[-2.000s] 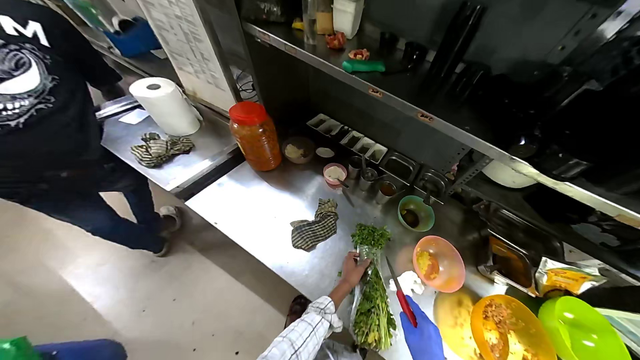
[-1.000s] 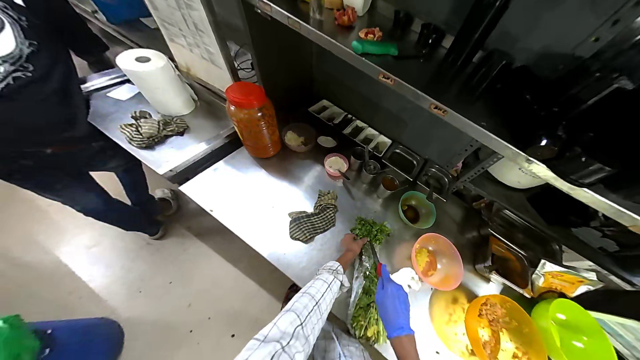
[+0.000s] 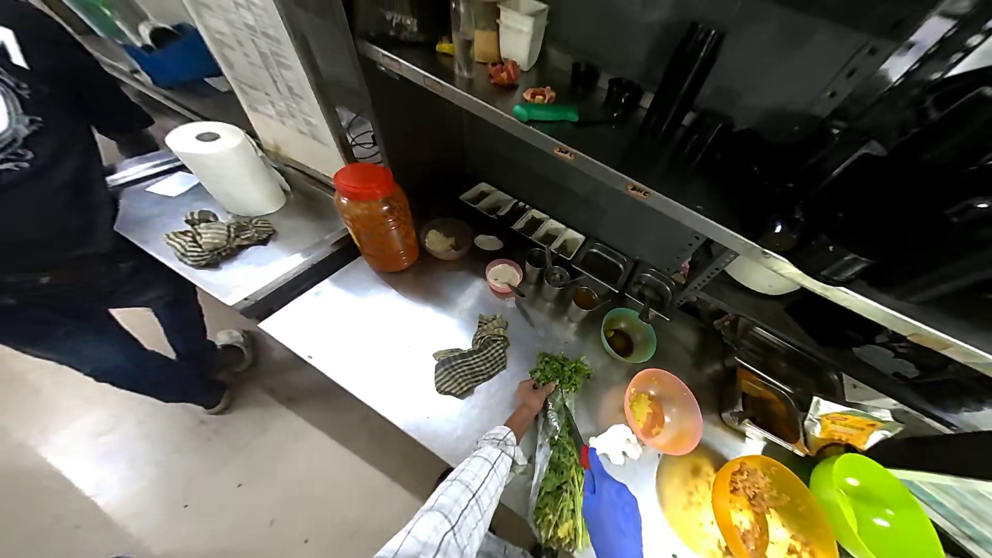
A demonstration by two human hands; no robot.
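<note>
My bare left hand [image 3: 533, 397] is closed on the upper part of a bunch of leafy green herbs [image 3: 562, 488], whose stems run toward me, partly in clear plastic wrap. My right hand [image 3: 612, 504], in a blue glove, grips a knife [image 3: 573, 426] with a red handle; its dark blade lies along the bunch near my left hand. A crumpled white tissue or cloth [image 3: 616, 443] sits beside the glove. A checked cloth [image 3: 474, 356] rests on the steel counter, up and left of the herbs.
Right of the herbs stand a pink-orange bowl [image 3: 682, 411], a teal bowl [image 3: 629, 333], an orange bowl [image 3: 775, 511] and a green bowl [image 3: 876, 504]. A red-lidded jar [image 3: 380, 225] stands at the counter's back left. A steel shelf edge [image 3: 604, 174] overhangs the back. A person [image 3: 70, 201] stands left.
Two seconds ago the knife was held apart, right of the herbs; now its blade is at the bunch. A blue and green shape seen at lower left in the earlier frames is out of view.
</note>
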